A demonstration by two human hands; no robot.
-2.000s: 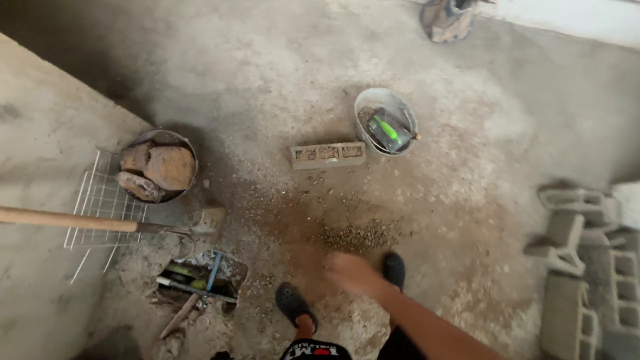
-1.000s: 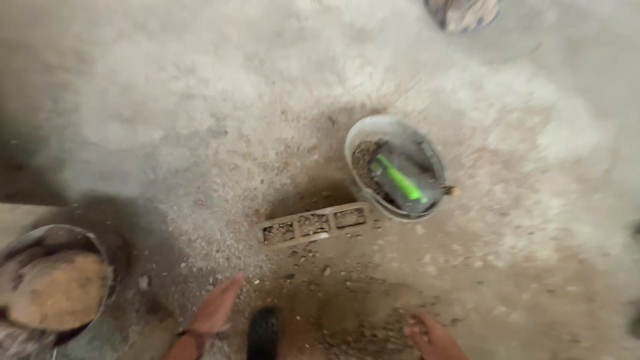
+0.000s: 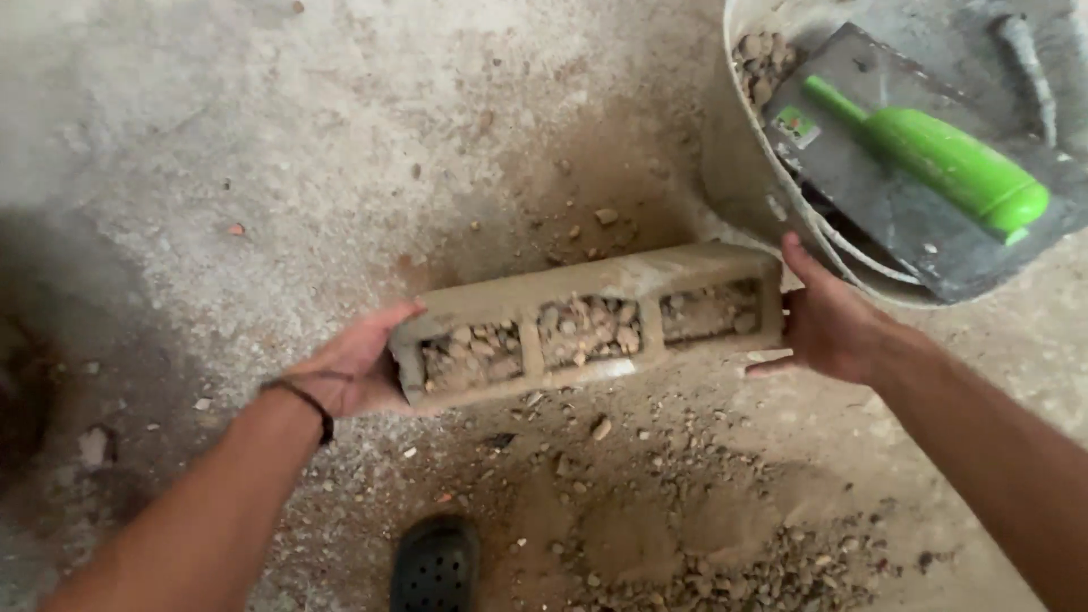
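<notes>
A hollow concrete block (image 3: 586, 280) lies across the middle of the view, its three cells filled with small stones. My left hand (image 3: 361, 361) grips its left end, the thumb on the top edge. At the right end, my right hand (image 3: 829, 319) presses against the block with its fingers spread, the fingertips partly hidden. Close above that hand is a bucket (image 3: 748, 187) with gravel inside. Across the bucket lies a grey plastering float (image 3: 892, 144) with a green handle.
Loose gravel (image 3: 765, 569) covers the floor below the block, and small stones lie beyond it. A dark clog (image 3: 435, 565) shows at the bottom edge. A dark, blurred shape (image 3: 21, 399) is at the far left.
Both hands have moved onto the two ends of the concrete block; one second ago they were apart from it, nearer the feet. The view has moved closer to the block.
</notes>
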